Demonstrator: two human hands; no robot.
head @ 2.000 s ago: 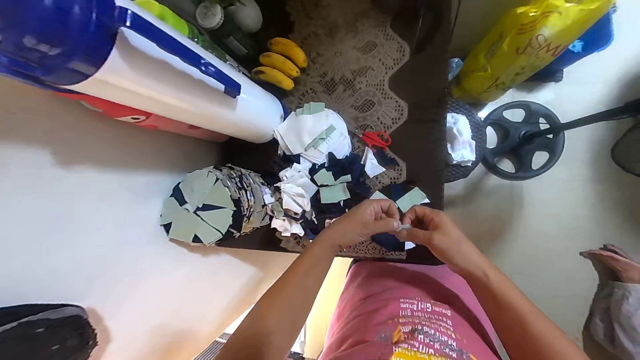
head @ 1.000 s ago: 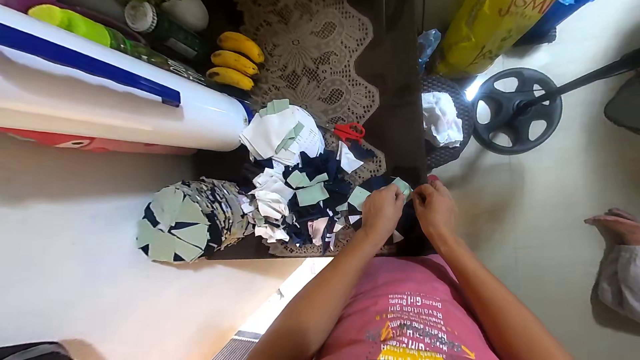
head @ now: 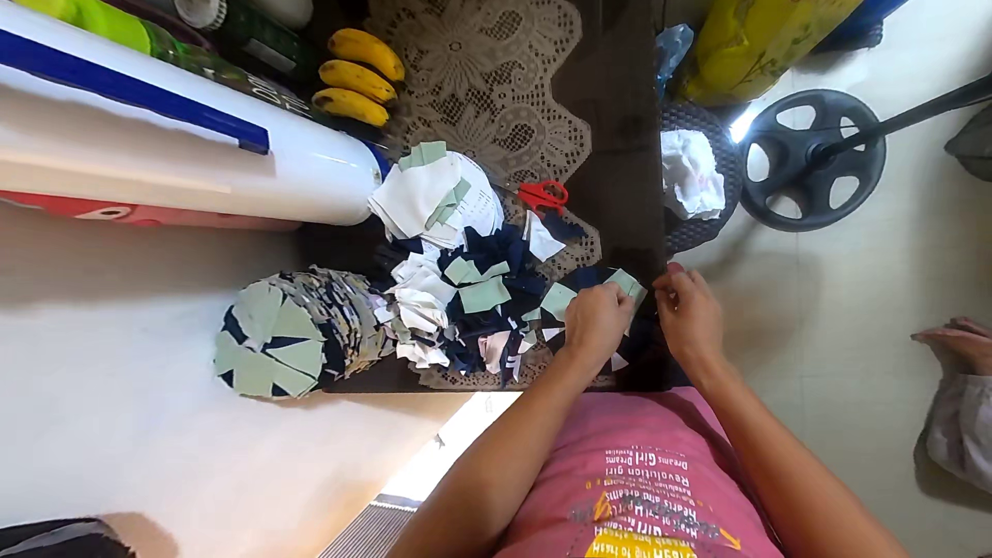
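Note:
Over the front right of the dark table, my left hand [head: 601, 319] has its fingers closed at a pale green fabric piece [head: 626, 285], among green, white and navy scraps. A short gap to its right, my right hand [head: 688, 314] has thumb and fingertips pinched together at the table's edge; anything thin between them is too small to tell. Left of my hands lies a heap of navy, green and white fabric scraps [head: 484, 294]. Red-handled scissors [head: 544, 195] rest behind the heap. A round stack of fabric pieces [head: 271, 341] with green pieces on its end is at the left.
A white and blue cylindrical container [head: 310, 167], bananas [head: 358, 74] and a lace cloth [head: 473, 62] are at the back. To the right stand a dark woven basket [head: 701, 225] with white cloth, a yellow bag [head: 759, 46] and a round black base [head: 814, 159]. A person's foot [head: 961, 341] shows far right.
My hands, close together two seconds ago, are now apart, the right one at the table's edge. The view has shifted.

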